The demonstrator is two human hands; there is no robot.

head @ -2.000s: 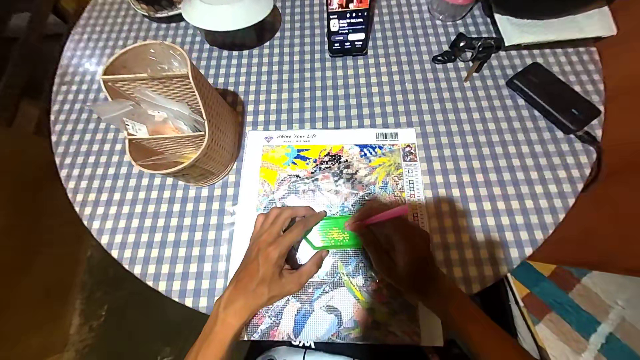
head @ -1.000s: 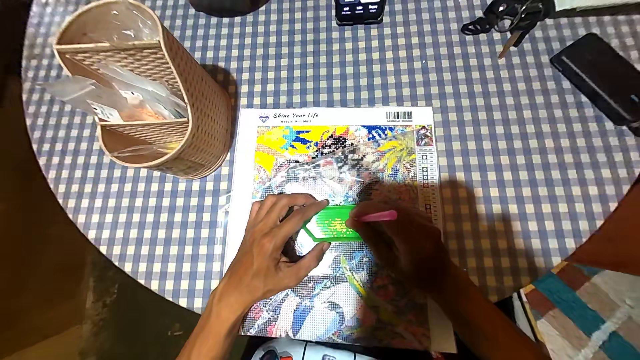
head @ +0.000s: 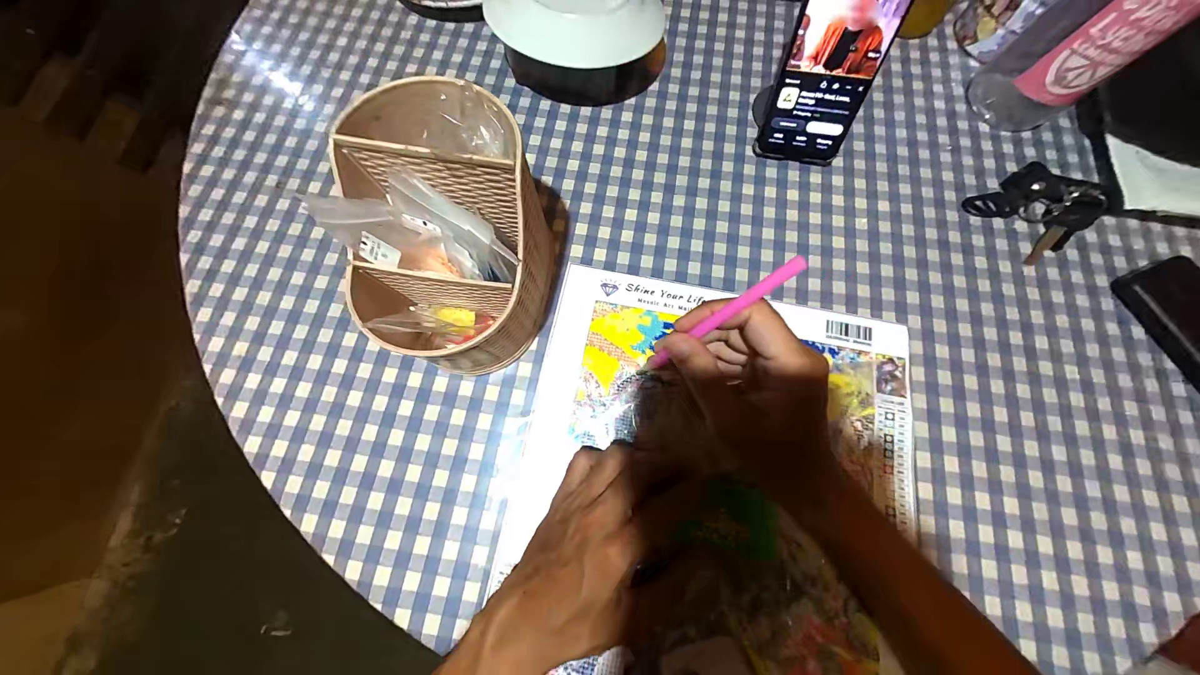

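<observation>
A diamond painting canvas [head: 544, 450] lies on the checked tablecloth, its upper left part bright with yellow and blue. My right hand [head: 759, 375] grips a pink applicator pen [head: 750, 305], its tip down at the yellow and blue area near the canvas's top. Lower left, my left hand [head: 591, 544] rests on the canvas, fingers partly in shadow; whether they hold something cannot be seen. The green bead tray [head: 736, 520] lies in deep shadow on the canvas, between my left hand and right forearm.
A woven divided basket [head: 534, 272] with plastic bags [head: 441, 225] stands at the left. Behind are a white bowl-like object [head: 581, 28], a propped phone [head: 825, 84] and a bottle with a pink band [head: 1078, 66]. Keys [head: 1041, 202] and a black power bank or phone [head: 1162, 309] lie right.
My right hand with the pink pen has moved from the green tray up to the canvas's top part. My left hand no longer visibly holds the tray's edges. The view has shifted.
</observation>
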